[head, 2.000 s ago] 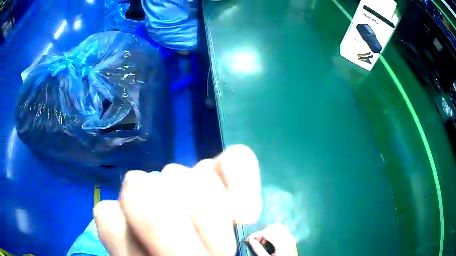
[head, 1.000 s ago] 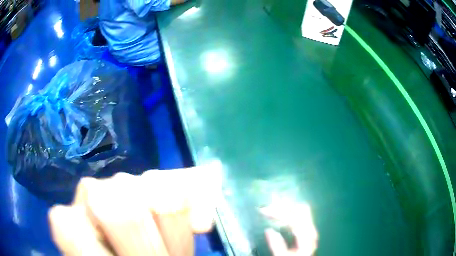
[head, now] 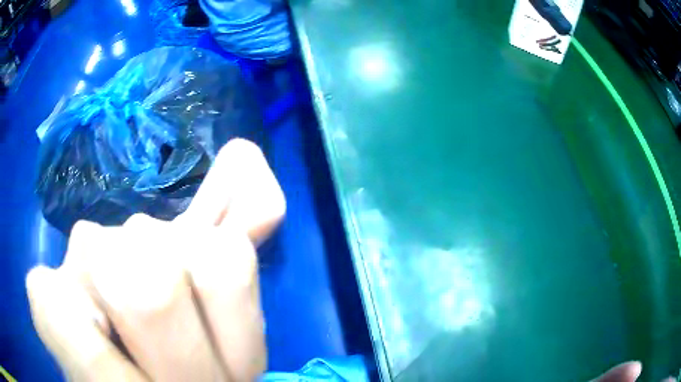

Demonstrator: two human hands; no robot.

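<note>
My left hand (head: 168,283) is large, close to the camera and overexposed at the lower left. Its fingers are curled in and no object shows in it; the inside of the hand is hidden. My right hand (head: 621,372) is cut off by the bottom edge at the lower right, with only a small part showing. A white retail box (head: 541,33) with a picture of a dark device and red-black clips stands at the far right of the glossy green bench (head: 463,171). The top edge of the picture cuts it off.
A large knotted blue plastic bag (head: 127,142) with dark contents sits on the blue floor (head: 299,276) at left. A person in a light blue smock (head: 250,28) is at the bench's far left side. A pale green line (head: 635,123) curves along the right.
The view has shifted. My left hand appears further left, off the bench edge and over the bag's lower edge. My right hand has moved right and mostly out of the picture.
</note>
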